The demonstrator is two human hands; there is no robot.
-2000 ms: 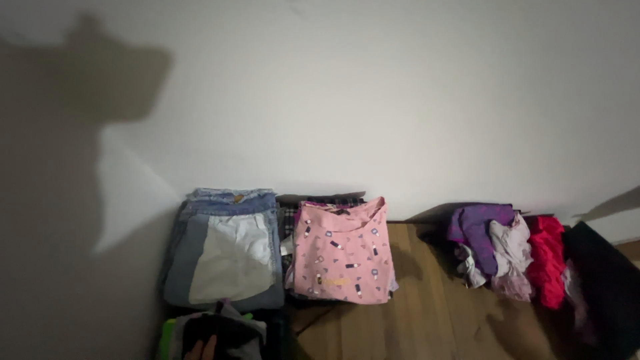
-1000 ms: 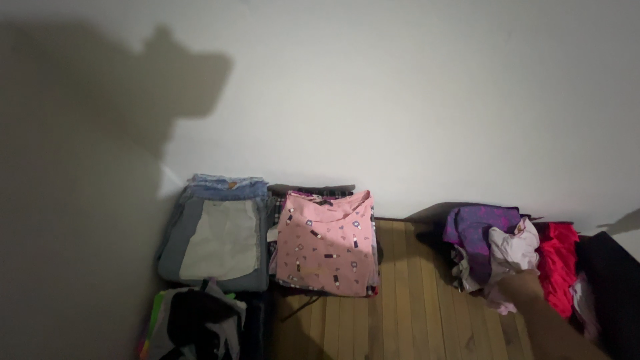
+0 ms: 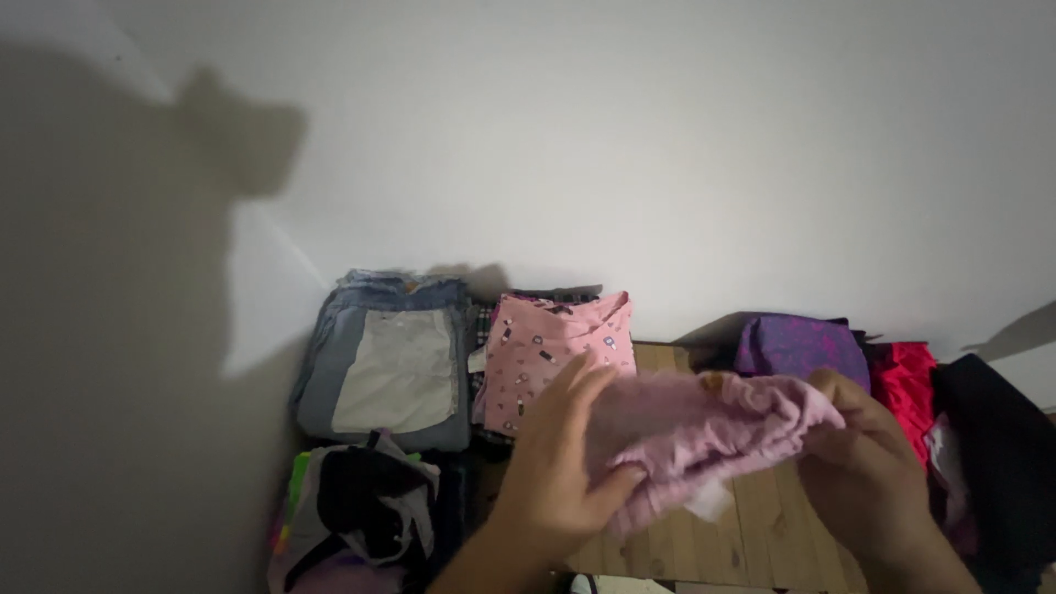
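A pink garment [image 3: 701, 425] with a gathered, elastic-looking edge is stretched between my two hands above the wooden floor. My left hand [image 3: 565, 462] grips its left end, thumb at the front. My right hand [image 3: 862, 454] pinches its right end, and a small white tag hangs below. Just behind my left hand lies a stack of folded clothes topped by a pink printed shirt [image 3: 557, 355]. A purple patterned cloth [image 3: 800, 351] sits behind my right hand, beside a red garment [image 3: 907, 388].
Folded jeans [image 3: 396, 363] are stacked at left against the white wall [image 3: 577, 148]. In front of them is a pile with a black and grey garment [image 3: 371, 503]. Dark fabric [image 3: 998, 462] lies at far right. Wooden floorboards [image 3: 742, 528] show between the piles.
A hand was at the light pink cloth in the right-hand pile a second ago; now both my hands hold a pink garment at the centre right. The purple cloth there is more exposed.
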